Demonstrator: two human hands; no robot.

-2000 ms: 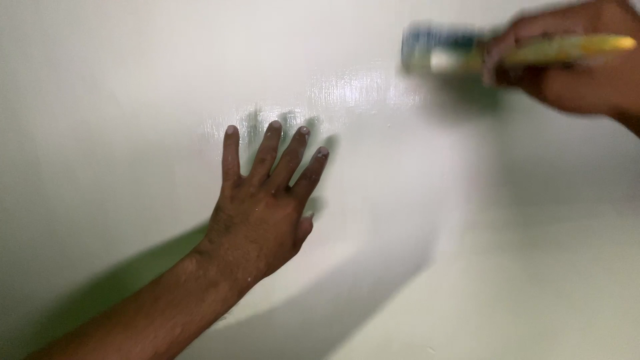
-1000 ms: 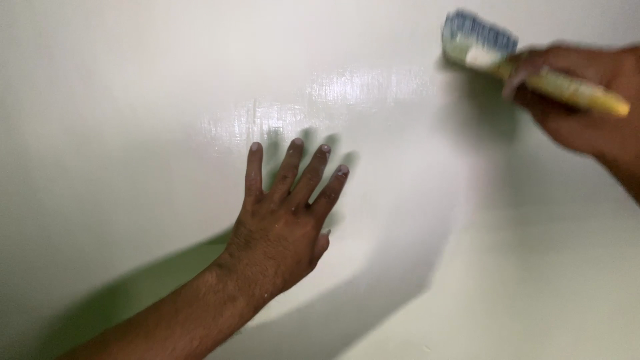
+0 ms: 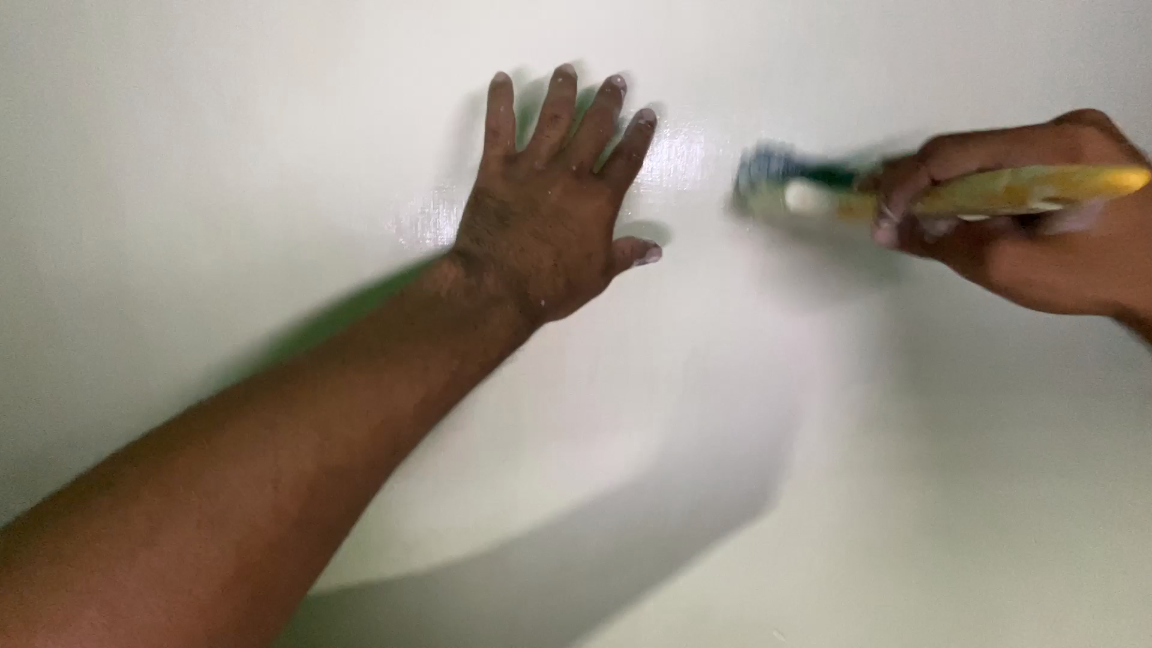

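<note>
My left hand (image 3: 549, 216) rests on a pale, glossy painted surface (image 3: 558, 423), fingers spread and pointing up, with small pale specks on the fingertips. At the right, my right hand (image 3: 1017, 207) grips a paintbrush (image 3: 1035, 191) by its yellow, paint-smeared handle. The brush head, dark and whitish and blurred by motion, points left and lies a little to the right of my left hand. Whether the bristles touch the surface cannot be told. Pale paint marks the fingers of my right hand.
Wet-looking shiny patches (image 3: 675, 157) show beside and behind my left hand. Shadows of both arms fall across the surface, greenish along the left forearm and grey below.
My left hand has moved up the surface, fingers still spread. My right hand has brought the brush lower and nearer to my left hand, its head now pointing left.
</note>
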